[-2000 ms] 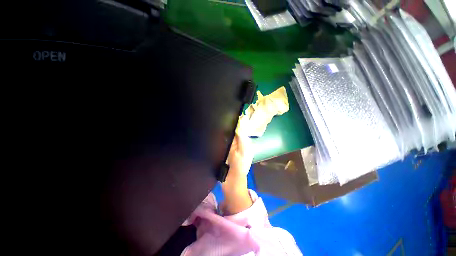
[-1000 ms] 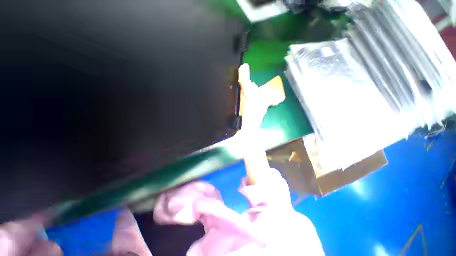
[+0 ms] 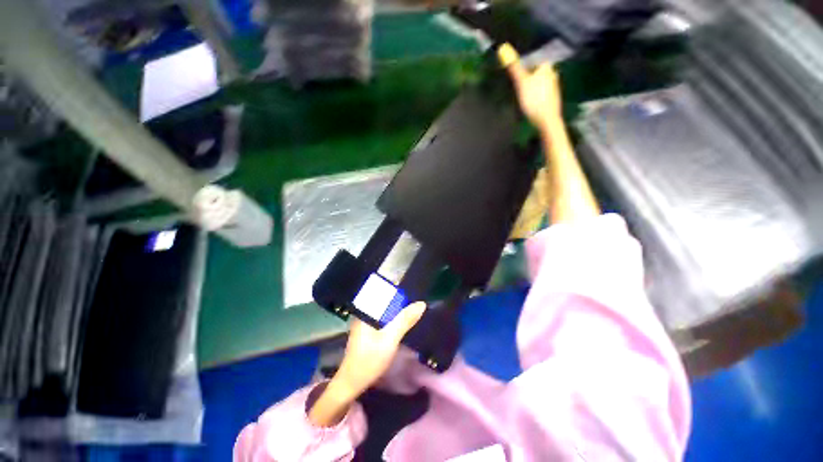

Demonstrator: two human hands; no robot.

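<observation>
A black panel [image 3: 469, 171] is held tilted over the bench, with a white-and-blue label [image 3: 379, 296] and dark fittings at its near end. My left hand [image 3: 374, 352] grips this near end, thumb beside the label. My right hand [image 3: 539, 90] is at the panel's far right end, fingers on its edge; blur hides the exact grip. A bubble wrap sheet [image 3: 329, 226] lies on the green bench, partly under the panel. A yellow-tan cloth [image 3: 534, 206] shows beside my right forearm, partly hidden.
Another labelled black panel [image 3: 135, 316] lies on bubble wrap at left, beside leaning grey stacks [image 3: 36, 289]. A pale post [image 3: 108, 117] and a white round-topped bottle [image 3: 236, 217] stand nearby. Stacked bubble pouches [image 3: 686, 198] are at right above a brown box [image 3: 744, 329].
The panel has moved from close before the camera to over the bench, showing its labelled end. My left hand has come into view. My right hand has moved up and away from the cloth.
</observation>
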